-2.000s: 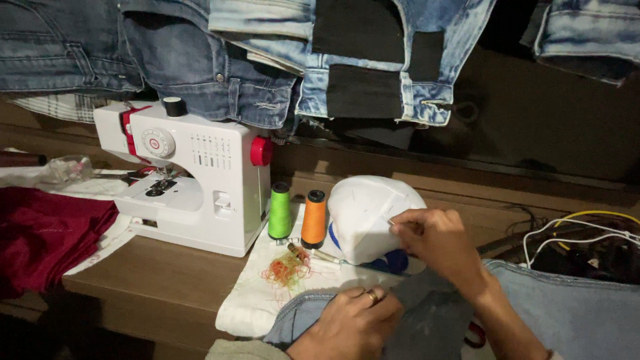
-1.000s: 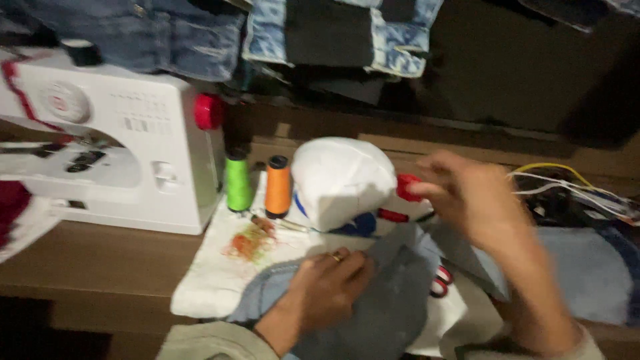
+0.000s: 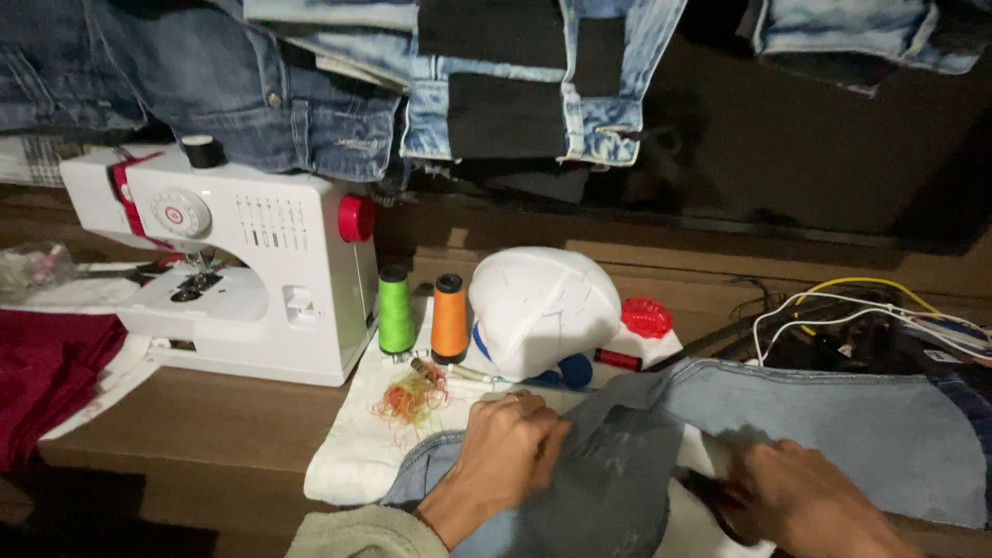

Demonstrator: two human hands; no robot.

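My left hand (image 3: 508,442), with a ring on one finger, grips the edge of a grey-blue denim piece (image 3: 612,473) at the lower middle. At the lower right my right hand (image 3: 790,488) is blurred and closed around red-handled scissors (image 3: 725,500), their dark part pointing toward the denim. Behind my left hand stands a white domed pincushion (image 3: 546,310) with pins in it. A red dish (image 3: 646,317) and a dark red thread spool (image 3: 618,359) lie to its right. Green (image 3: 396,311) and orange (image 3: 449,319) thread cones stand to its left, with tangled thread scraps (image 3: 411,397) in front.
A white sewing machine (image 3: 325,287) stands at the left beside dark red fabric (image 3: 54,380). Jeans (image 3: 341,132) hang along the top. Cables (image 3: 860,306) lie at the right behind another denim piece (image 3: 821,411). A white cloth (image 3: 341,465) covers part of the wooden surface (image 3: 209,418).
My right hand was at the pincushion, then raised to its right; now it is low at the right, holding the scissors, which lay by the denim before. My left hand stays on the denim.
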